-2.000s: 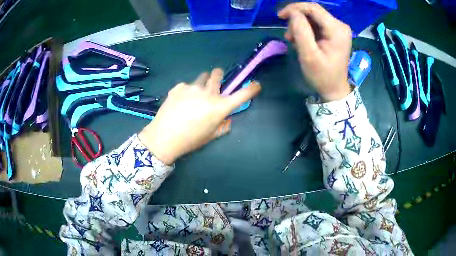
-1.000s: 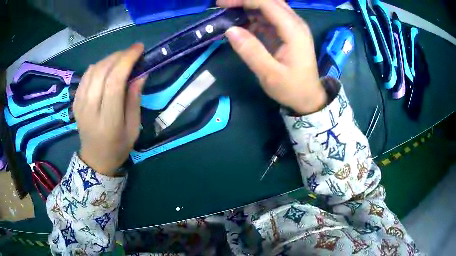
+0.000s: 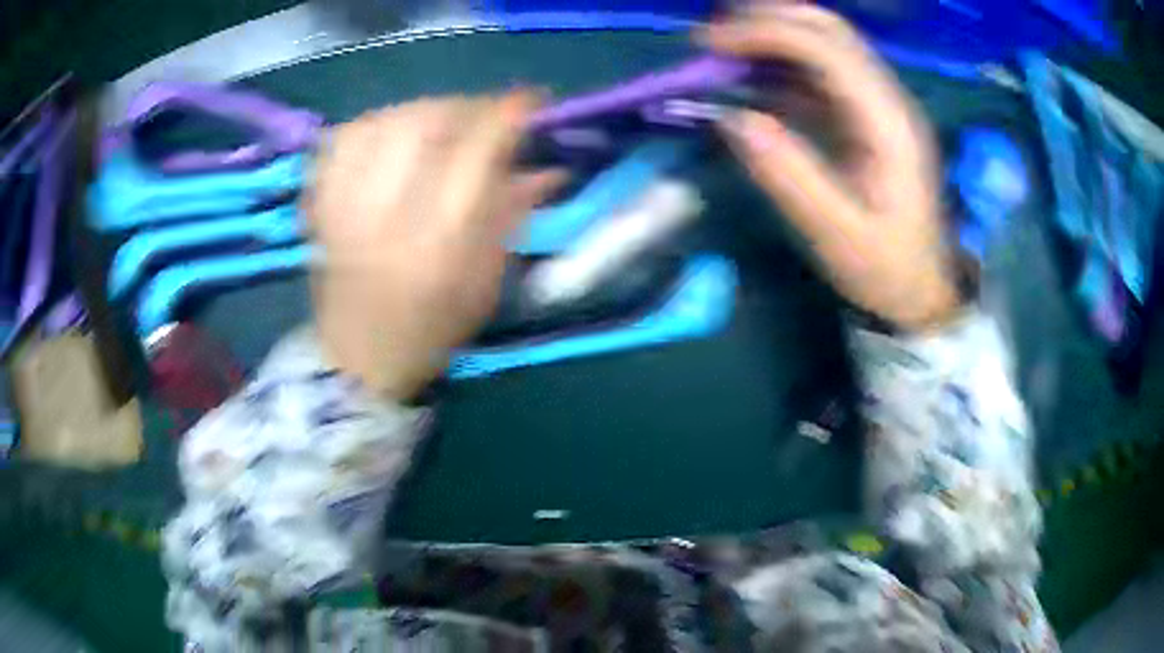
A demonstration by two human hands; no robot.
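The frame is blurred by motion. A purple and black handheld device body (image 3: 645,92) is held between both hands above the mat. My left hand (image 3: 415,236) grips its left end and hides that end. My right hand (image 3: 858,166) has its fingers around the right end. Below it on the mat lie a light blue device piece (image 3: 594,204), a white flat strip (image 3: 615,240) and another curved light blue and black piece (image 3: 638,325), partly behind my left hand.
Purple and light blue device bodies (image 3: 198,198) lie at left, with red-handled scissors (image 3: 192,370) and a cardboard tray (image 3: 77,408). A blue screwdriver (image 3: 989,185) and a row of parts (image 3: 1095,191) lie at right. A blue bin (image 3: 945,38) stands at the back.
Since one second ago, the view has shifted, the device has turned so its purple side shows, and it remains in both hands. Since two seconds ago, the device was lifted off the mat.
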